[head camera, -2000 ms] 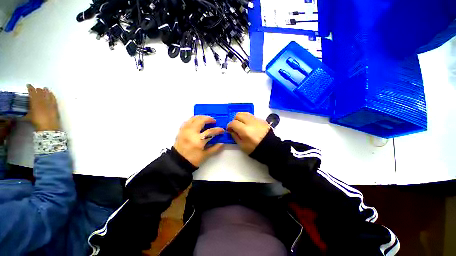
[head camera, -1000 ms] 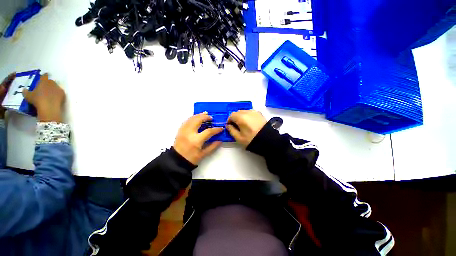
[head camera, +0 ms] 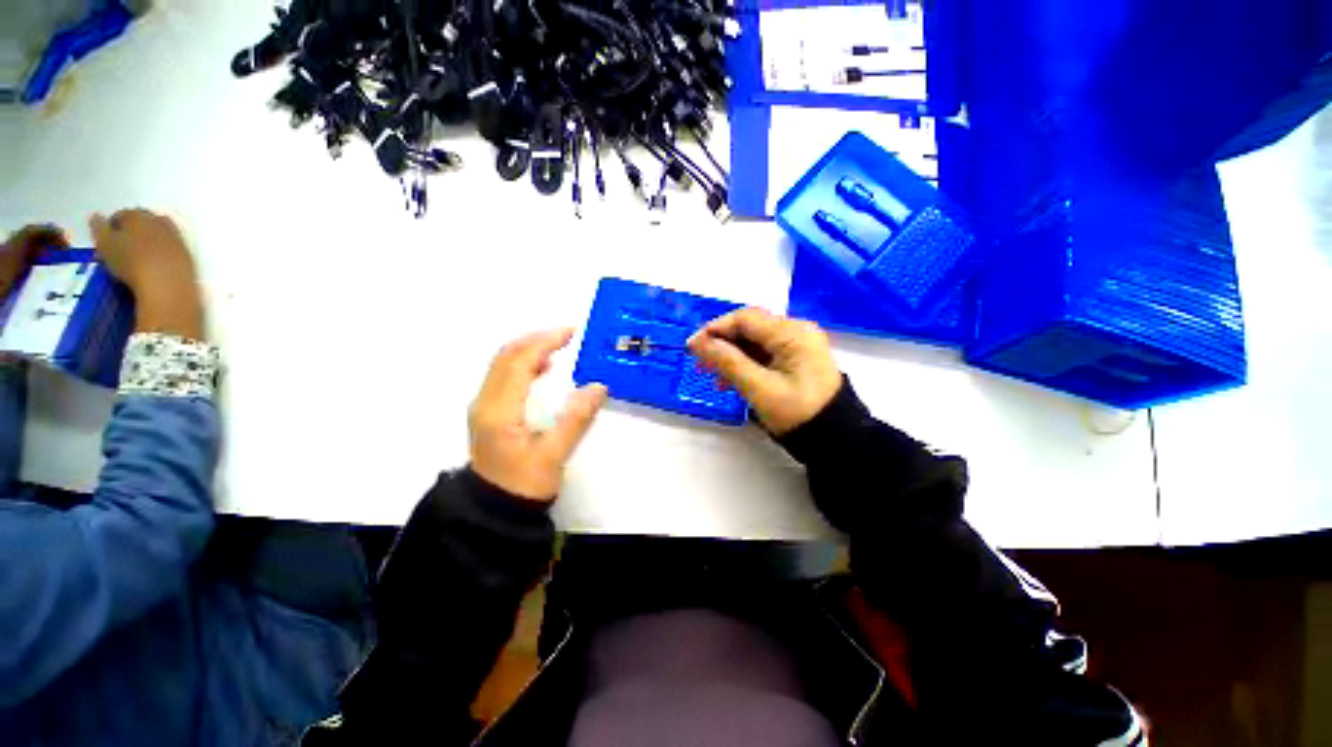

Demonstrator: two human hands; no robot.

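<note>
A blue insert tray (head camera: 614,382) lies slightly tilted on the white table in front of me. A black USB cable (head camera: 634,345) has its silver plug end lying over the tray's middle, and its cord runs right to my fingers. My right hand (head camera: 767,365) pinches the cable with thumb and forefinger over the tray's right part. The rest of the cable is hidden by this hand. My left hand (head camera: 529,416) is open and empty at the tray's left edge, fingers apart, thumb near its lower left corner.
A black cable pile (head camera: 497,88) lies on the far side. An empty blue tray (head camera: 877,219) leans near printed cards (head camera: 843,56) and a tall nested tray stack (head camera: 1118,277) on the right. At left, another person's hands (head camera: 154,270) hold blue-and-white boxes (head camera: 59,307).
My left hand has let go of the tray and opened to the left. The tray has turned slightly. My right hand has moved right. The other person's hands and boxes have shifted.
</note>
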